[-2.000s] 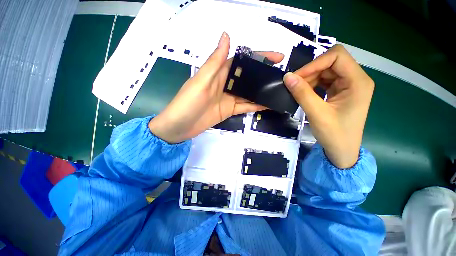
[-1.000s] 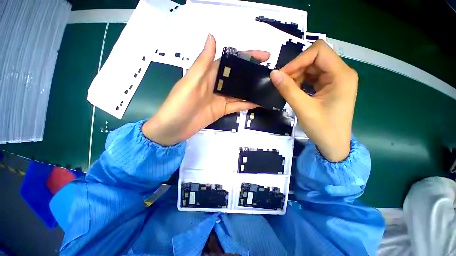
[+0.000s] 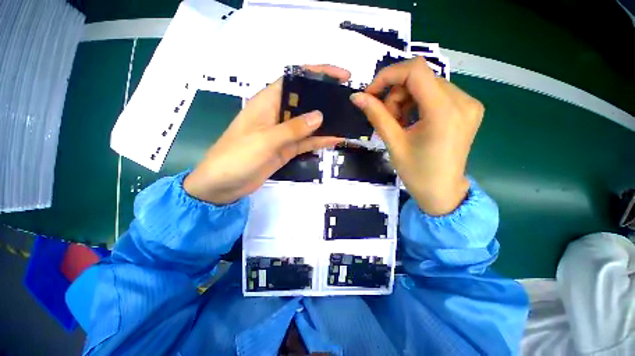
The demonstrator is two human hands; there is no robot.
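My left hand (image 3: 261, 132) holds a circuit board covered by a black adhesive sheet (image 3: 331, 111) above the tray, its thumb pressed on the sheet's face. Gold spots show at the sheet's left end, and a strip of bare board shows at the upper left. My right hand (image 3: 411, 118) pinches the sheet or board at its upper right edge with thumb and forefinger. The white component tray (image 3: 278, 212) lies below. It holds bare-looking boards (image 3: 280, 273) in the front row and black-covered boards (image 3: 356, 222) further up.
White release liner (image 3: 150, 115) with small black marks spreads at the upper left on the green mat (image 3: 529, 160). A pile of whitish ribbed trays (image 3: 35, 97) stands at far left. A blue and red object (image 3: 59, 271) is at lower left. A person's white sleeve (image 3: 599, 299) is at lower right.
My left thumb has come down onto the black sheet's face. The sheet's right end, earlier seen further out, now sits closer to the board. The whole view has shifted slightly.
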